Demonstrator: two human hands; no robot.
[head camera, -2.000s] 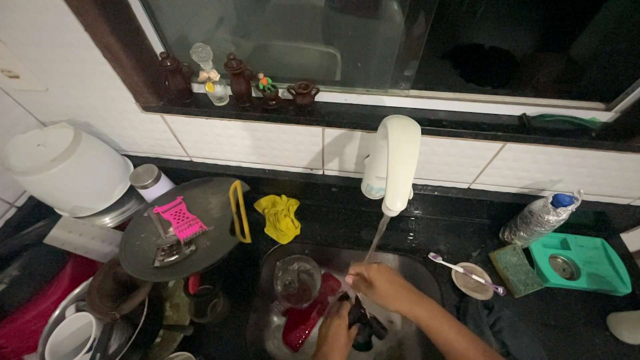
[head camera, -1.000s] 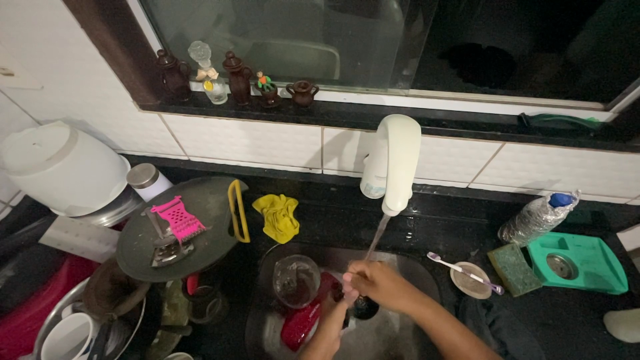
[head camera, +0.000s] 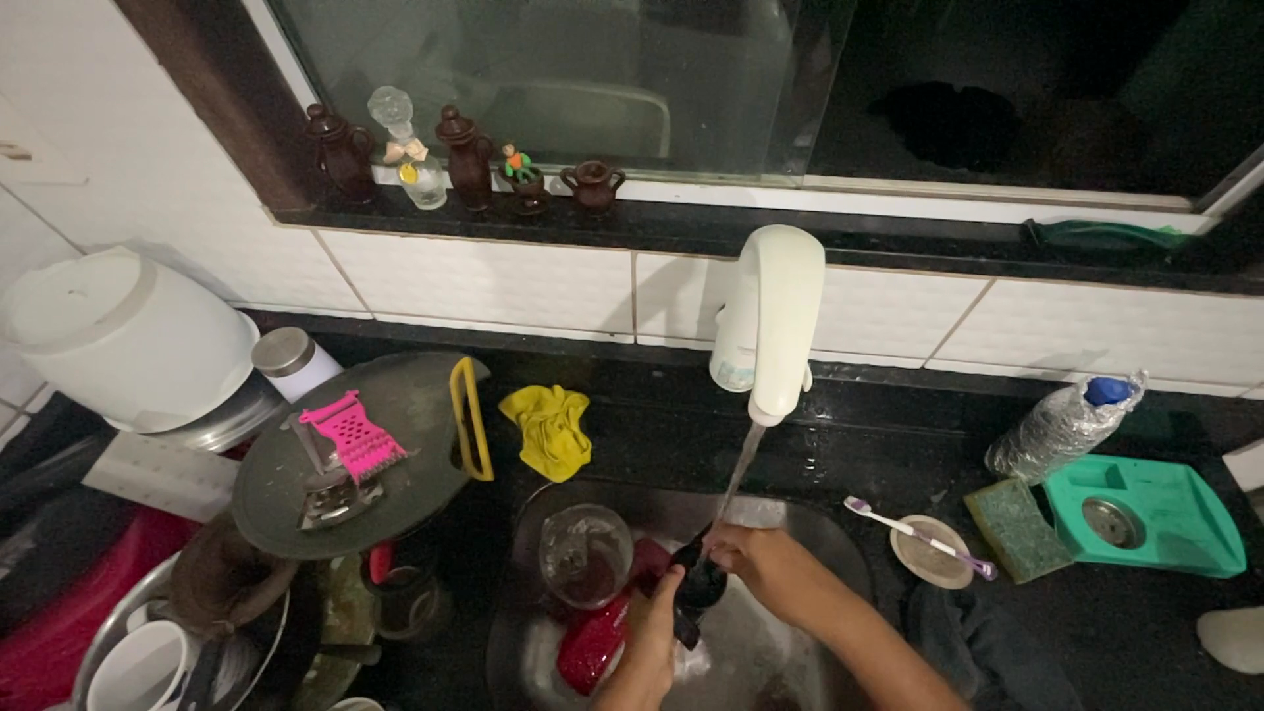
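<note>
Water runs from the white faucet (head camera: 785, 326) onto a small black object (head camera: 699, 585), which I cannot identify more closely. My left hand (head camera: 647, 642) grips its left side, thumb on top. The fingers of my right hand (head camera: 755, 563) are closed on its upper right part under the stream. Both hands are over the metal sink (head camera: 790, 652). Left of them in the sink are a clear glass bowl or cup (head camera: 587, 555) and a shiny red object (head camera: 592, 647), partly hidden by my left hand.
Left of the sink lie a yellow cloth (head camera: 549, 433) and a dark round lid or pan (head camera: 262, 494) carrying a pink grater (head camera: 354, 436). On the right are a toothbrush (head camera: 918, 536) across a small dish (head camera: 933, 573), a sponge (head camera: 1019, 528), a green tray (head camera: 1175, 513) and a foil-wrapped bottle (head camera: 1057, 430).
The black object shows more clearly between my hands than one second ago, when they mostly covered it. My hands have moved slightly apart. The water was running in the earlier frames too.
</note>
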